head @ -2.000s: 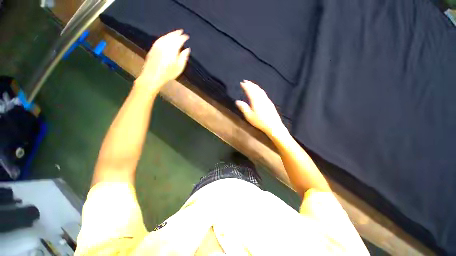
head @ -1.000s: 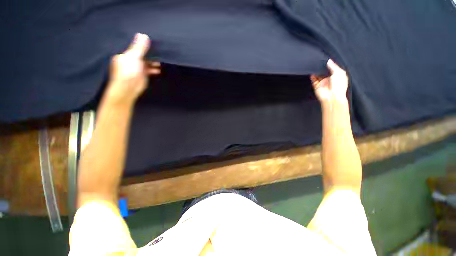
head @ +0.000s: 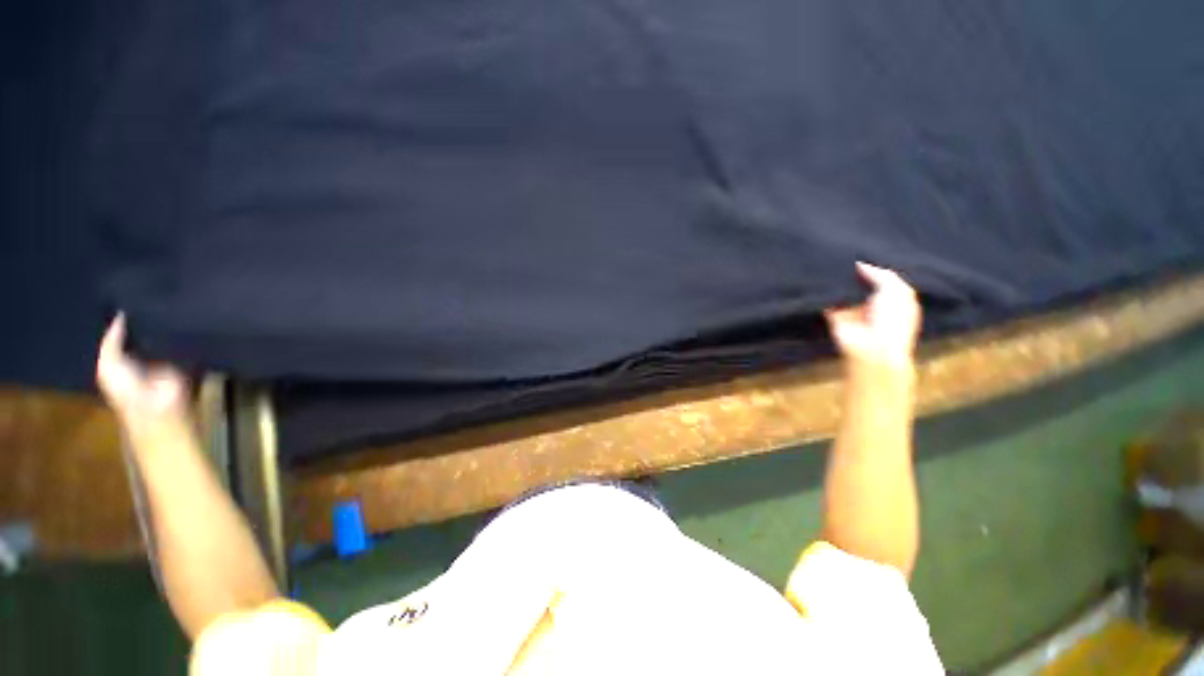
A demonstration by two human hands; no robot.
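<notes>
A dark navy fabric ply (head: 462, 238) spreads over most of the view, with soft wrinkles near its middle and right. Its near edge runs between my hands, just above the layered edges of the fabric lay (head: 383, 412). My left hand (head: 143, 380) is at the ply's near edge at far left, beside the metal rail; its fingers are blurred, and I cannot tell if they grip. My right hand (head: 878, 317) pinches the ply edge near the wooden table edge, thumb and fingers around the cloth.
The worn brown wooden table edge (head: 594, 442) runs across below the cloth. Metal rail bars (head: 260, 462) stick out under the ply at left. A blue piece (head: 350, 527) is on the table edge. Green floor (head: 1030, 475) lies below, with brown and yellow objects (head: 1142, 650) at lower right.
The ply edge has come down toward me and now covers most of the lay that showed beneath it. My left hand has moved left and down; my right hand has moved down.
</notes>
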